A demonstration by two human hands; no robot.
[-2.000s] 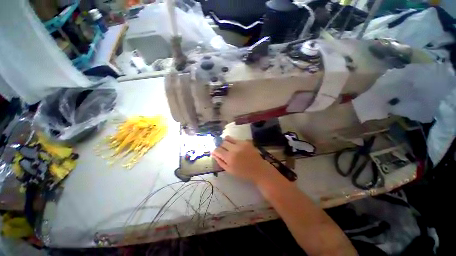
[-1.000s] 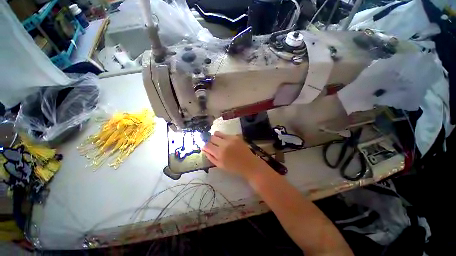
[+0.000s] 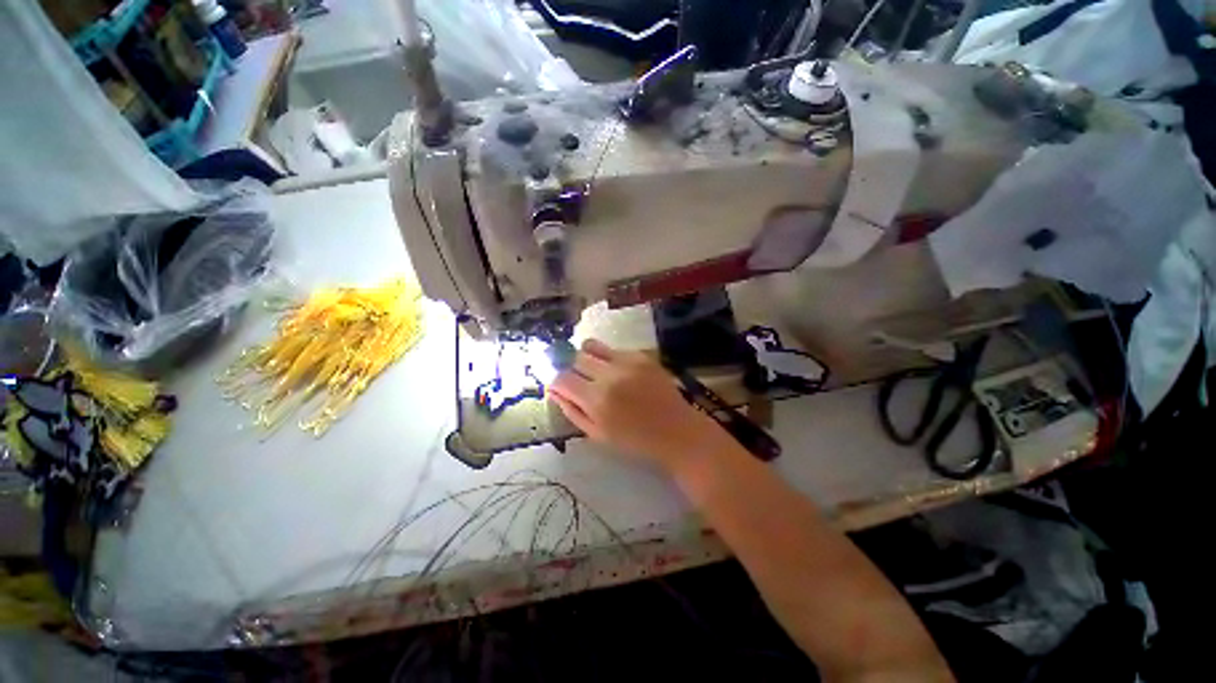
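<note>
A black-and-white patch (image 3: 511, 380) lies on the plate under the needle area of the cream sewing machine (image 3: 667, 187), washed out by the bright lamp. My right hand (image 3: 616, 400) is at the right of the needle, fingertips at the patch's right edge; glare hides whether they grip it. My left hand is not in view. A bunch of yellow tassels (image 3: 334, 350) lies left of the machine. A second patch (image 3: 784, 360) lies right of the needle.
A dark narrow tool (image 3: 731, 416) lies beside my forearm. Black-handled scissors (image 3: 940, 407) and a pale tray (image 3: 1038, 400) are at the right. Finished tasselled patches (image 3: 60, 427) and a plastic bag (image 3: 167, 274) are at the left. Dark threads (image 3: 520, 500) curve near the front edge.
The camera view has shifted, so the whole scene sits differently in the frame. My right hand stays beside the needle area, and the patch remains under the lamp.
</note>
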